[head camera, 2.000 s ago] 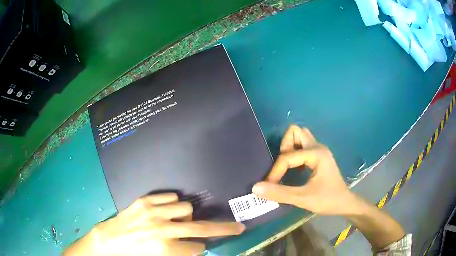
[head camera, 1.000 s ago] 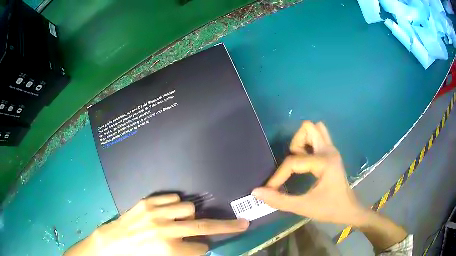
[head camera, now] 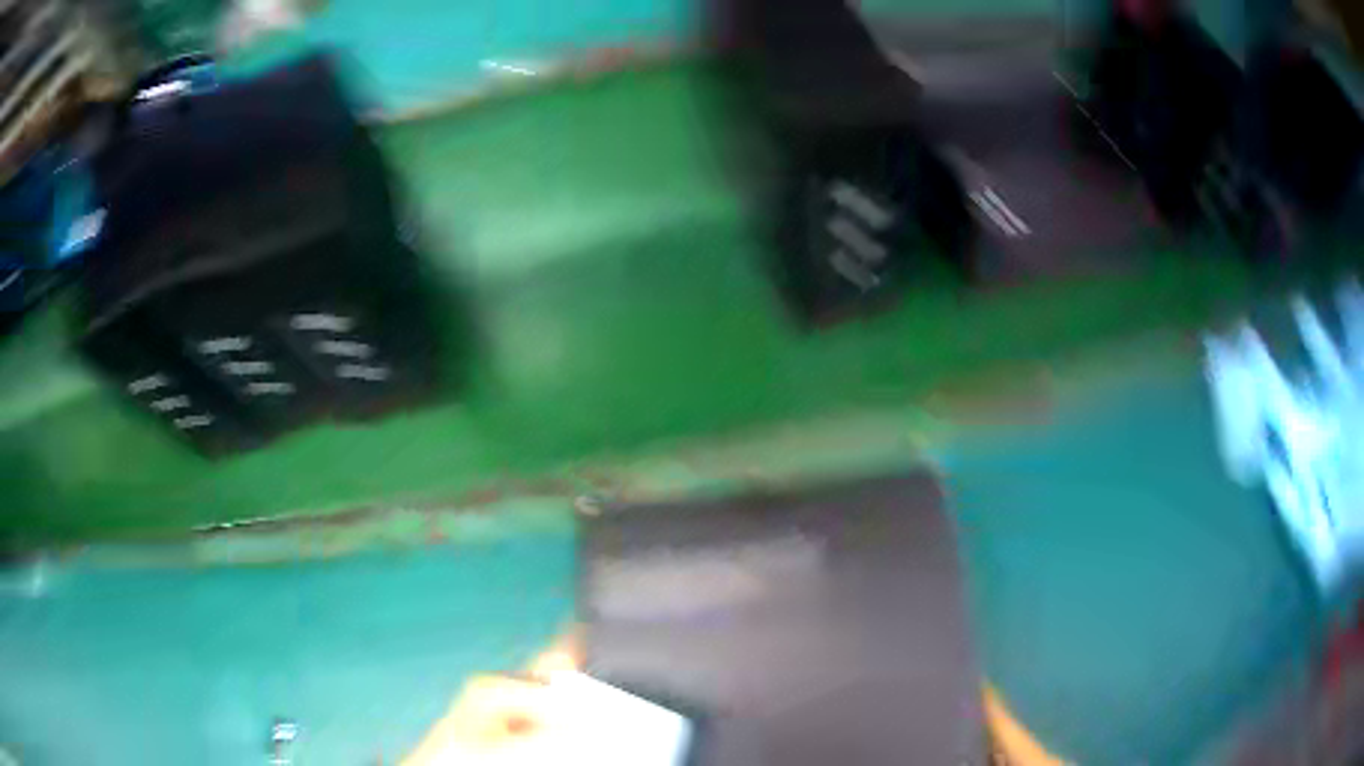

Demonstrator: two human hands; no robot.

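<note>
The view is strongly blurred. The black product box [head camera: 793,629] lies on the blue-green worktop at the bottom centre, its lower part cut off by the picture's edge. A pale printed block shows faintly near its top. My left hand [head camera: 486,721] is at the box's lower left edge, partly out of the picture. A white flat piece [head camera: 628,726], unclear, overlaps the hand and the box's lower left corner. My right hand [head camera: 1017,730] shows only as a sliver at the box's lower right edge. The barcode label cannot be made out.
Black boxes [head camera: 255,270] stand on the green conveyor belt [head camera: 584,314] at the left, and more black boxes [head camera: 853,180] stand at the upper right. Pale blue backing paper [head camera: 1294,434] is heaped on the worktop [head camera: 1122,554] at the right.
The view has swung up towards the belt, so the box and both hands sit lower. My right hand has left the label area and is at the box's right edge. More boxes show.
</note>
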